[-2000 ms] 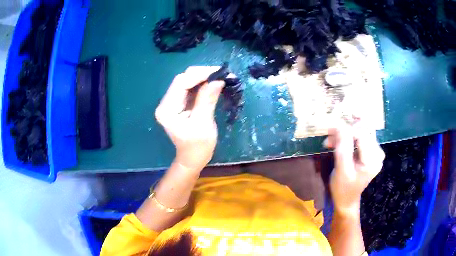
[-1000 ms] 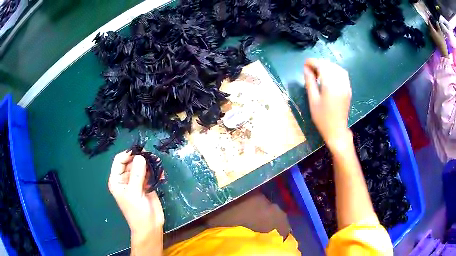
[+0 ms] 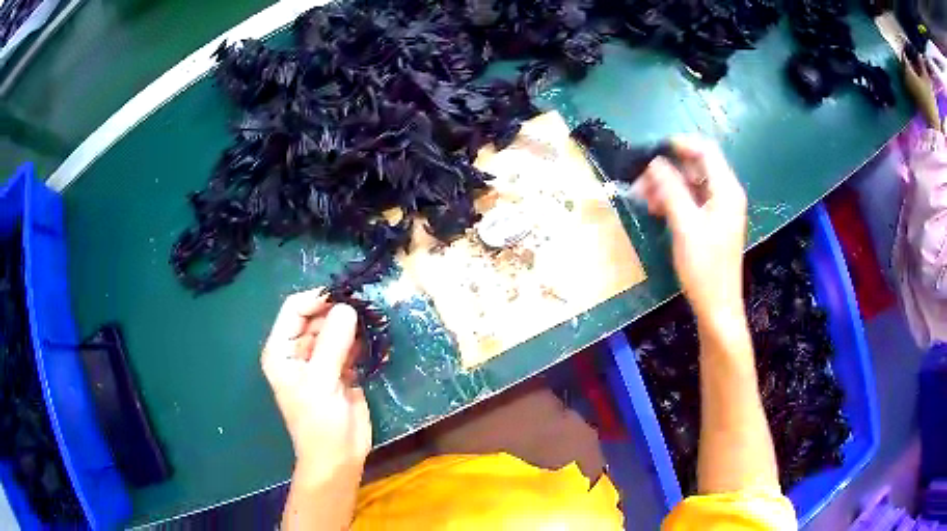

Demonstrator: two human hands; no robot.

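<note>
My left hand (image 3: 317, 373) holds a black pleated petal piece (image 3: 371, 337) between thumb and fingers, over the table's near left part. My right hand (image 3: 701, 213) is blurred, beyond the right edge of the cardboard glue board. Its fingers are pinched on another black petal piece (image 3: 623, 156), which trails to the left above the board's upper right corner. The stained cardboard glue board (image 3: 550, 296) lies between my hands, with a whitish oval glue blob (image 3: 505, 229) on it. The large black heap of petal pieces (image 3: 353, 135) covers the board's far left edge. No glue stick can be made out in my hands.
A blue bin (image 3: 52, 353) stands at the left edge, with a dark flat case (image 3: 125, 404) beside it. Another blue bin (image 3: 851, 415) full of black pieces is below the table edge by my right forearm. Pink fabric (image 3: 922, 239) shows at far right.
The view has swung right since the oldest frame. Since one second ago, my right hand has taken hold of a black piece. My left hand still holds its piece, now slightly nearer the board.
</note>
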